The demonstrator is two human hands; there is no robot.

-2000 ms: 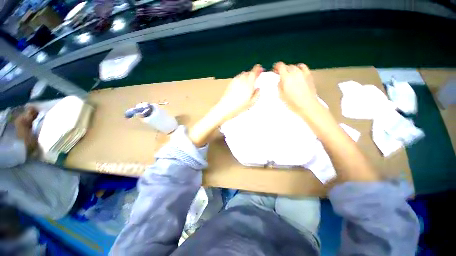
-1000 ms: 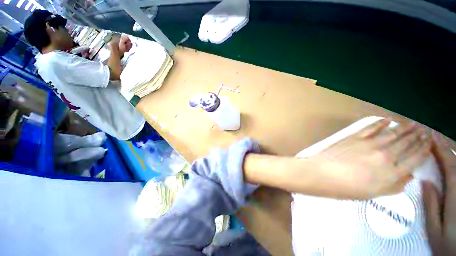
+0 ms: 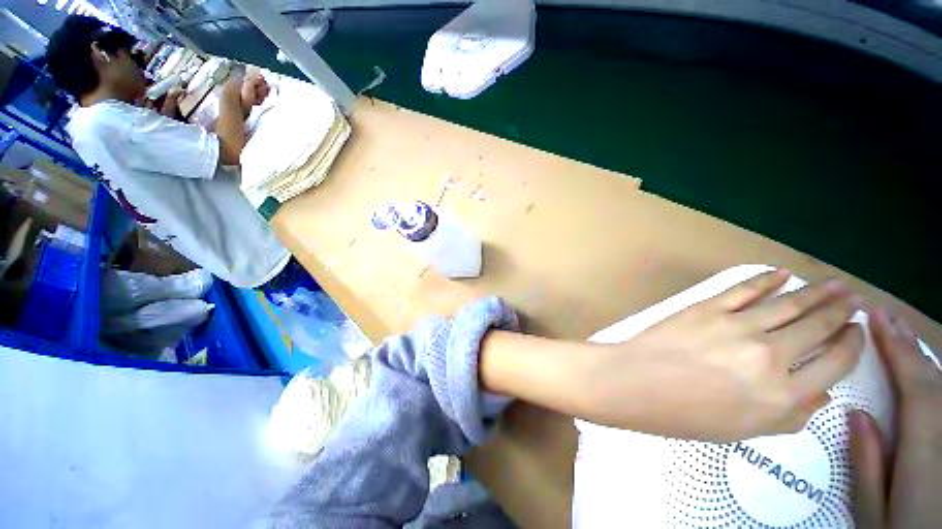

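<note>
A white housing (image 3: 630, 475) with dark dots in rings around printed lettering lies at the lower right, cut off by the bottom edge. My left hand (image 3: 733, 362) is bare and lies flat across its upper part, fingers spread a little. My right hand (image 3: 899, 413) is at the right edge, partly cut off, its thumb over the housing's dotted face. White material shows between its thumb and fingers; I cannot tell if it is a cloth or the housing. The housing's right side is hidden.
A white bottle (image 3: 452, 248) with a metal top stands on brown cardboard (image 3: 558, 222). A small pale stick lies behind it. White housings (image 3: 480, 47) lie on the dark green belt (image 3: 671, 114). A person (image 3: 170, 155) works at the left beside a stack of housings (image 3: 300, 139).
Since two seconds ago the view has swung left, bringing the neighbouring person into sight. Since one second ago my left hand stays on the housing and more of the dot pattern shows.
</note>
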